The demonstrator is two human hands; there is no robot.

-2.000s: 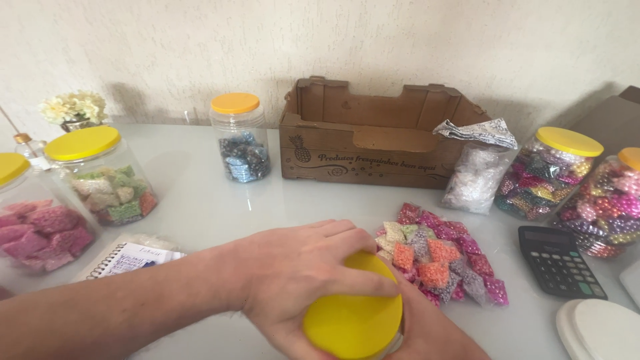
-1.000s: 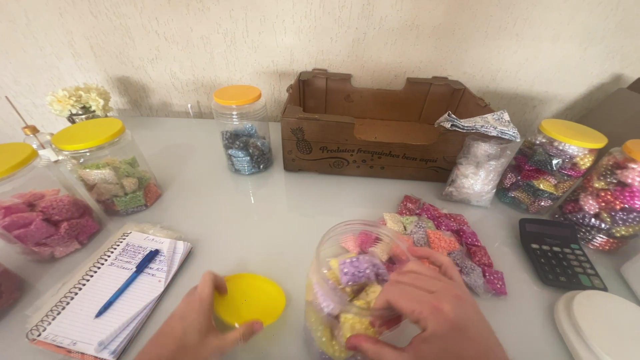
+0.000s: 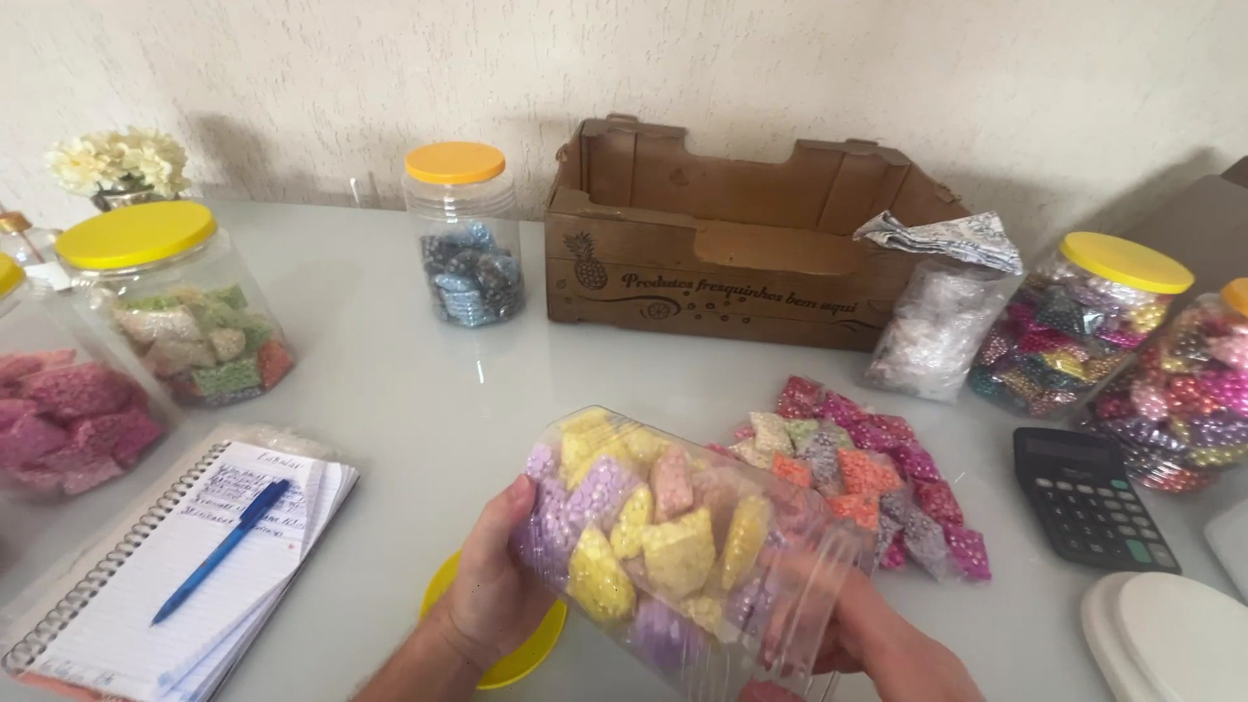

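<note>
A clear plastic jar [image 3: 682, 536] of yellow, purple and pink bead packets is tilted on its side between my hands, its mouth toward the lower right. My left hand [image 3: 502, 575] grips the base end. My right hand [image 3: 858, 624] is at the mouth end, its fingers partly seen through the plastic; whether they reach inside I cannot tell. The yellow lid [image 3: 531, 648] lies on the table, partly under my left hand. Beyond the jar, on the right, lies a pile of small bead packets [image 3: 868, 468] in magenta, orange, grey and cream.
A spiral notebook [image 3: 127, 585] with a blue pen [image 3: 222, 551] lies left. Lidded jars stand left [image 3: 195, 331], at the back [image 3: 468, 253] and right [image 3: 1072, 322]. A cardboard box [image 3: 702, 273], a bag of clear packets [image 3: 936, 331], a calculator [image 3: 1092, 497] and a white object [image 3: 1170, 634] are around.
The lid has come off the jar and lies on the table. My left hand has moved from the lid to the jar, which has gone from upright to tilted on its side.
</note>
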